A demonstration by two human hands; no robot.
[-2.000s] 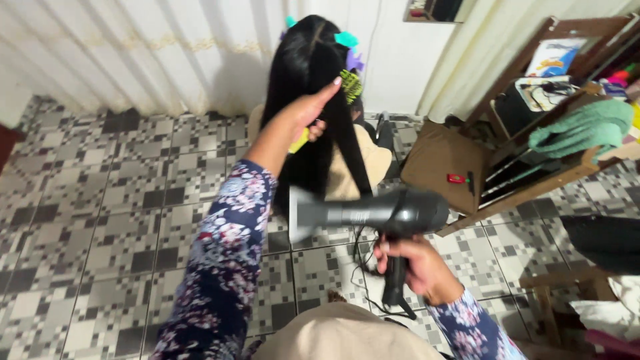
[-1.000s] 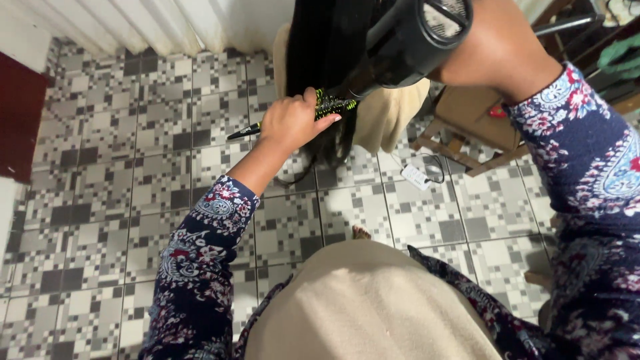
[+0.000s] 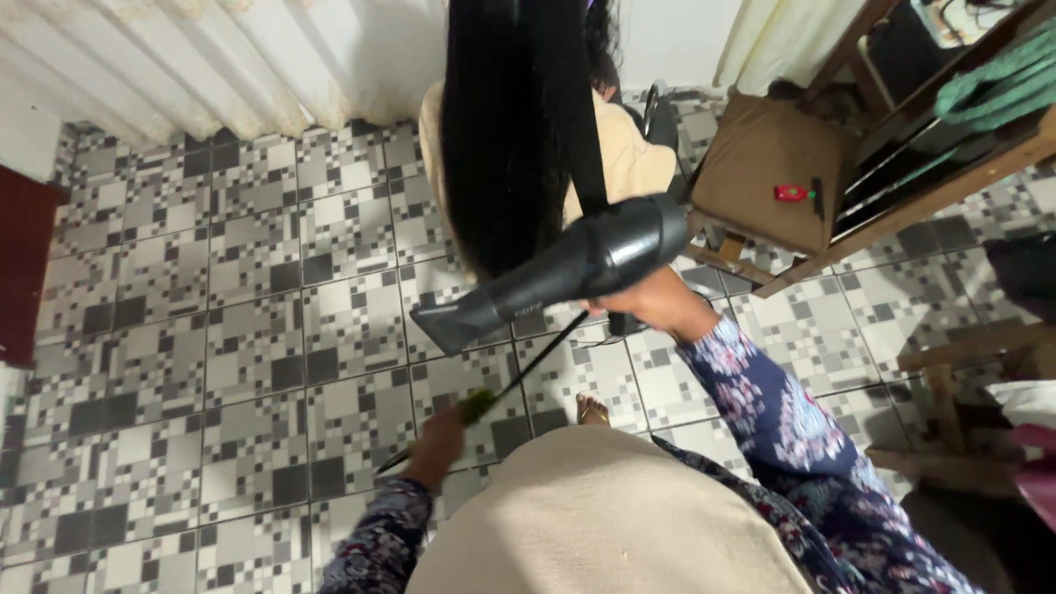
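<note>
My right hand [image 3: 652,301] grips a black hair dryer [image 3: 569,268], whose flat nozzle points down to the left. My left hand [image 3: 437,445], low and blurred, is closed on a round hairbrush [image 3: 477,406] with green-yellow bristles and a dark handle. A dark thin strand or cord runs from near the brush up to my right hand; which it is I cannot tell. Long straight black hair [image 3: 511,140] hangs down the back of a seated person, over a beige cloth [image 3: 631,157]. The dryer body overlaps the hair's lower right side.
On the right stands a wooden chair with a brown seat [image 3: 767,157], holding a small red item [image 3: 792,193] and a dark one beside it. A green towel [image 3: 998,82] hangs on a wooden frame. A pale curtain [image 3: 206,66] lines the wall over the tiled floor [image 3: 247,346].
My left hand, which held the brush at the hair a second ago, is now lower, away from the hair. My right hand has lowered the dryer, its nozzle now pointing left.
</note>
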